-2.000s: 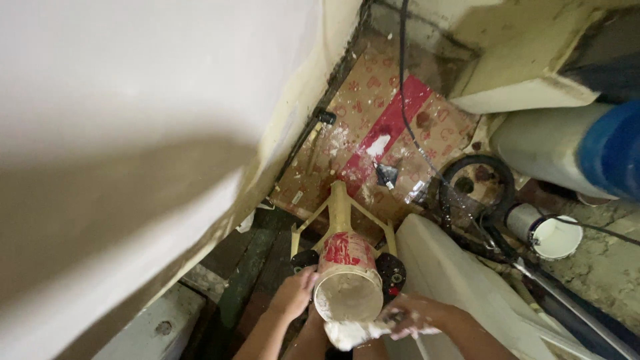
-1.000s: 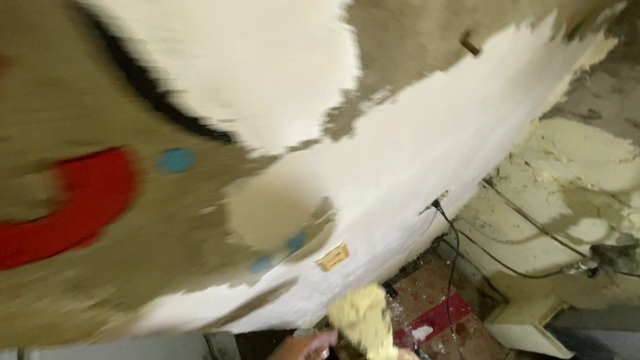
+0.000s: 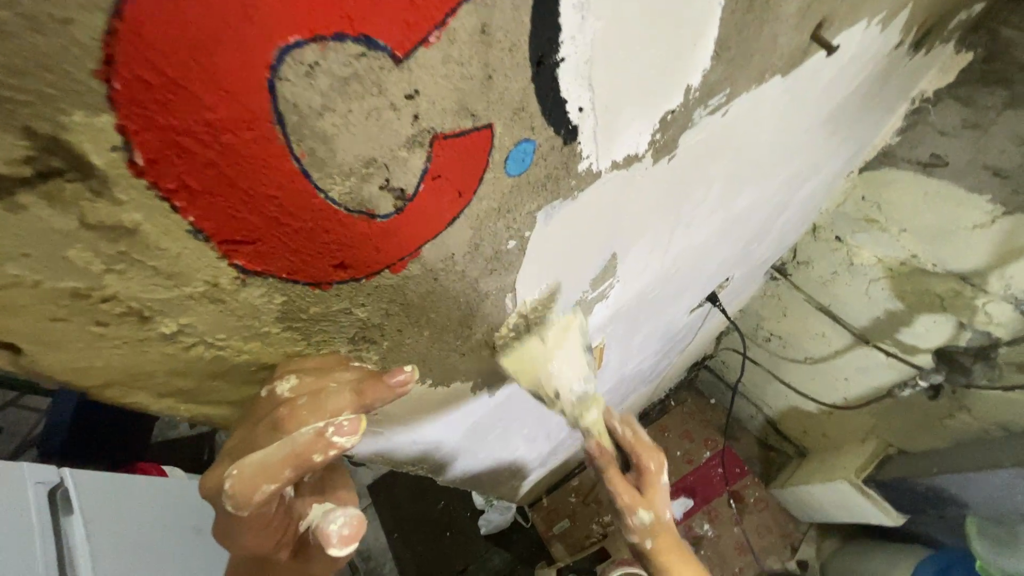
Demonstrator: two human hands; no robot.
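Observation:
My right hand (image 3: pixel 636 480) grips the handle of a putty knife (image 3: pixel 552 360), whose blade carries cream-coloured putty and lies at or very near the wall; whether it touches is unclear. My left hand (image 3: pixel 296 464) is raised before the lower wall, fingers apart, holding nothing, with putty smears on the fingertips. The wall (image 3: pixel 448 312) is rough and grey-brown, with a large red painted shape (image 3: pixel 320 248), a small blue dot (image 3: pixel 520 158) and a black stroke (image 3: pixel 550 72). Smooth white putty (image 3: pixel 648 232) covers a broad band right of the blade.
A plug with a black cable (image 3: pixel 736 352) hangs from the wall at right. A metal peg (image 3: pixel 823 38) juts out at upper right. Stained cardboard (image 3: pixel 696 432) covers floor below. A white appliance (image 3: pixel 136 520) stands at lower left, and a white plastic bag (image 3: pixel 498 512) lies below.
Two seconds ago my hands were at a putty bucket low down. The view has swung up to the wall, and the loaded putty knife is now up at its surface.

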